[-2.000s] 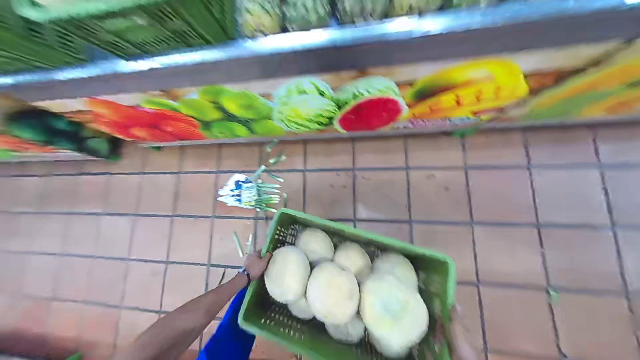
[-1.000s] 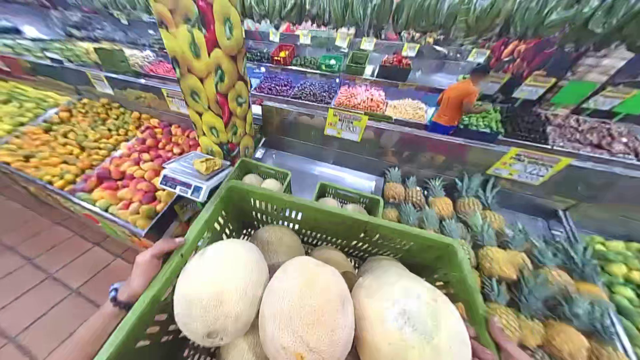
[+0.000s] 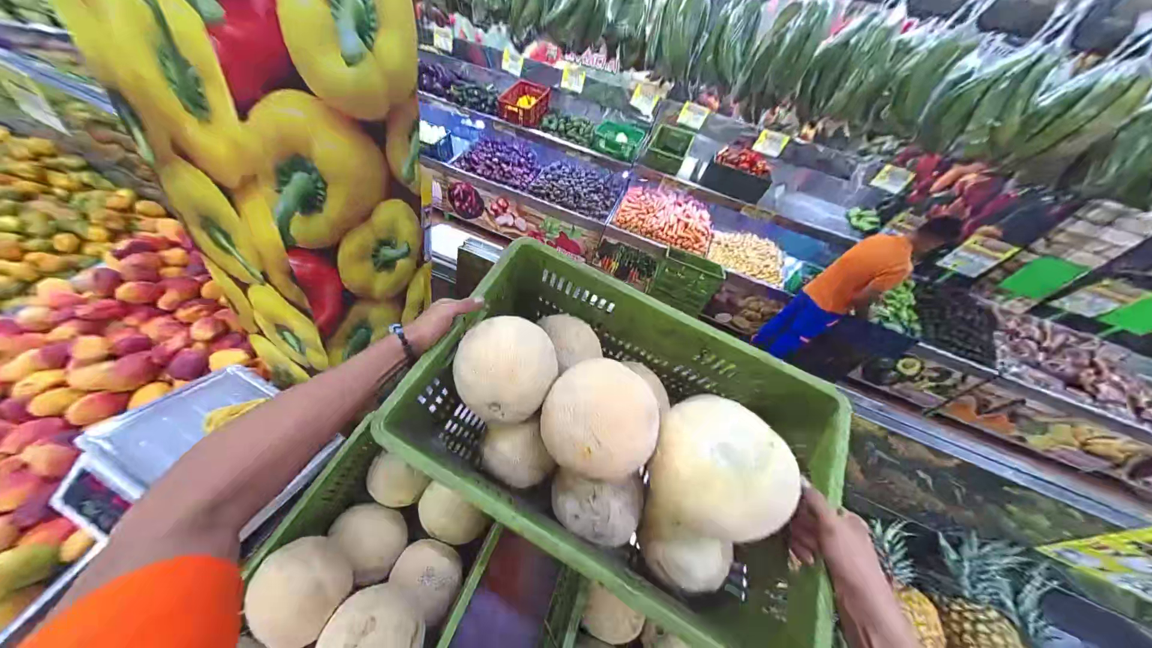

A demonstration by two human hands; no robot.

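Observation:
A green perforated plastic crate (image 3: 621,310) holding several netted cantaloupe melons (image 3: 600,418) and a larger pale yellow melon (image 3: 724,468) is tilted in front of me. My left hand (image 3: 443,322) grips its far left corner, a dark bracelet on the wrist. My right hand (image 3: 823,529) is at the crate's right end, fingers over the inner side beside the pale melon. Below it, at the lower left, a second green crate (image 3: 328,481) holds more cantaloupes (image 3: 299,589). Part of another crate with melons (image 3: 610,616) shows under the held crate's near edge.
A digital scale (image 3: 171,432) stands at left beside piled mangoes (image 3: 108,346). Behind it rises a pillar printed with peppers (image 3: 306,171). Pineapples (image 3: 976,621) lie at lower right. A person in an orange shirt (image 3: 859,274) bends at the far vegetable shelves (image 3: 666,220).
Two seconds ago the held crate was over the tiled floor; one second ago it was in front of the display. Now it is over the other melon crates, tilted, and my left hand is at its far corner.

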